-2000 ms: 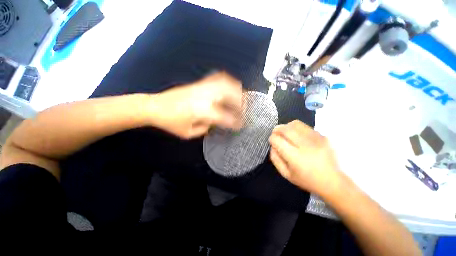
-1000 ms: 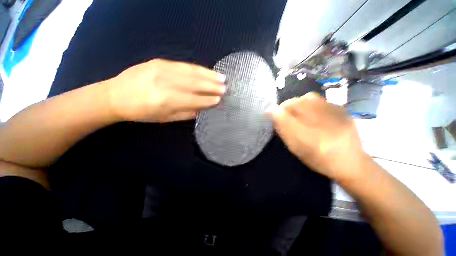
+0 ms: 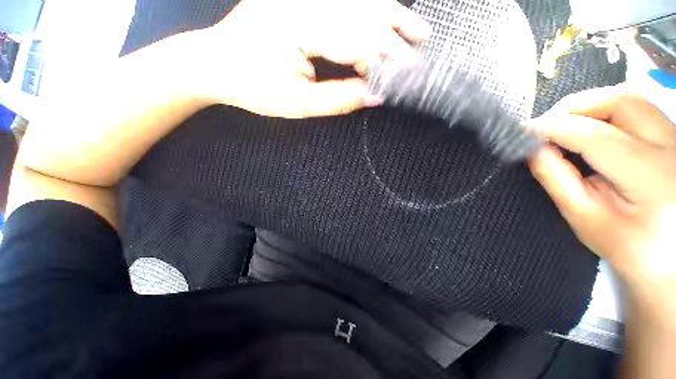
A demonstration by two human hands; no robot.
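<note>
The grey checked elbow patch [image 3: 482, 37] lies on the black ribbed knit panel [image 3: 296, 170]. Its near edge is lifted and folded back, blurred. My left hand [image 3: 326, 63] pinches the left end of that edge between thumb and fingers. My right hand [image 3: 600, 148] pinches the right end. A pale curved placement mark [image 3: 433, 207] shows on the knit just below the lifted edge. The patch's far end is cut off by the top of the picture.
Small metal machine parts [image 3: 656, 48] show at the top right, with pale threads [image 3: 556, 50] beside the patch. The panel hangs over the front edge of the white table [image 3: 593, 329]. Another light checked oval [image 3: 158, 275] lies on black cloth at the lower left.
The view has moved closer. The patch lay flat with its oval outline whole; now its near edge is folded up, baring the curved mark. Both hands now pinch that edge.
</note>
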